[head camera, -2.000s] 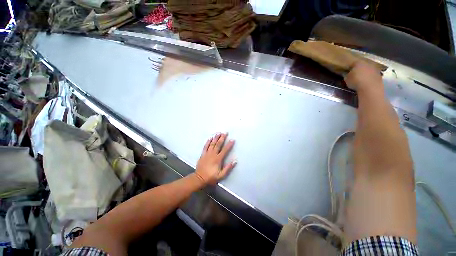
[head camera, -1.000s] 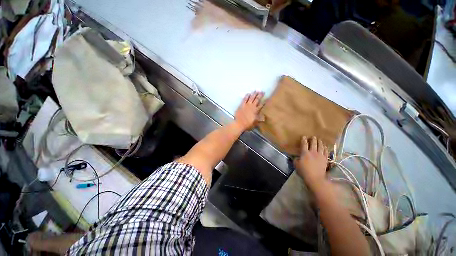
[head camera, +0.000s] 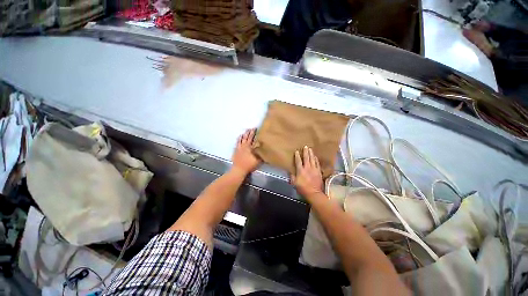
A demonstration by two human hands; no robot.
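A flat tan-brown bag piece [head camera: 301, 130] lies on the long pale metal-edged bench [head camera: 116, 87] in front of me. My left hand [head camera: 246, 153] is at the piece's left edge, fingers spread a little, palm down; whether its fingertips pinch the edge is hard to tell. My right hand [head camera: 307, 173] lies flat on the piece's lower right part, fingers a little apart. The piece's right edge is next to the handles of the beige bags.
Beige bags [head camera: 393, 211] with cord-like handles are heaped at the right. Another beige bag [head camera: 75, 179] hangs at the left below the bench. Brown pieces [head camera: 214, 20] are stacked behind the bench. A person's hand [head camera: 479, 39] shows at the far right.
The right hand has brought the brown piece from the bench's far side onto the bench before me. Since then both hands have stayed on it while the view has turned and shifted.
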